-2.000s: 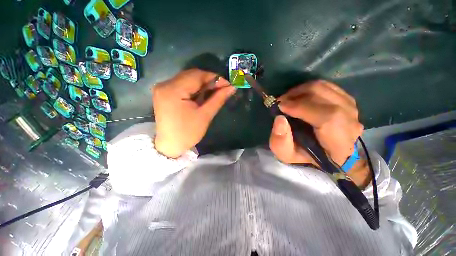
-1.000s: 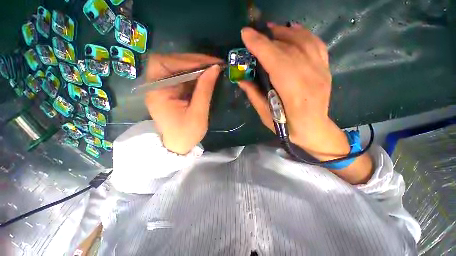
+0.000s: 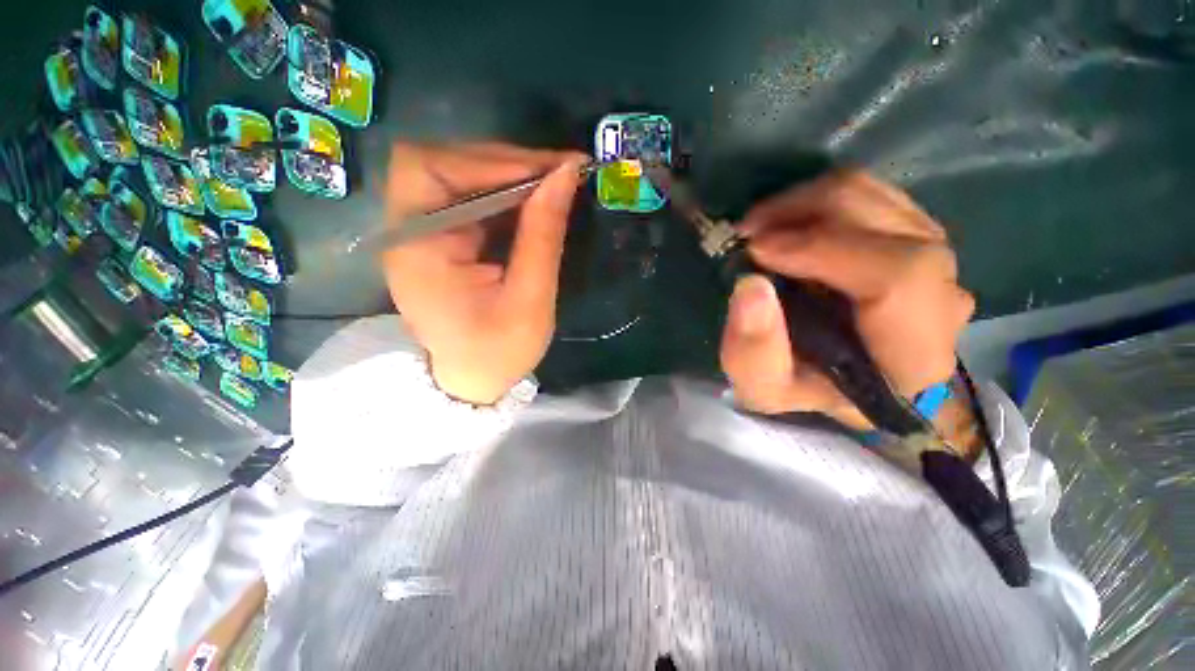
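A teal-rimmed circuit board assembly [image 3: 634, 186] lies on the dark green mat, in front of me. My left hand [image 3: 478, 262] holds silver tweezers [image 3: 474, 210], their tip at the assembly's left edge. My right hand [image 3: 852, 308] holds the black soldering iron [image 3: 839, 347] like a pen. Its metal collar shows below the assembly's right side, and its thin tip reaches onto the assembly's right part. The exact contact point is too small to tell. Solder wire [image 3: 596, 333] lies on the mat below the assembly.
Many similar assemblies [image 3: 157, 122] lie in rows at the left. A silvery spool [image 3: 63, 328] stands at the left bench edge. A black cable [image 3: 125, 534] runs off lower left. The iron's cord loops by the blue wrist strap [image 3: 933, 397]. Clear-covered items [image 3: 1127, 459] are at the right.
My right hand has turned back from above the assembly to its lower right, bringing the iron's tip onto it. My left hand stays nearly in place with the tweezers.
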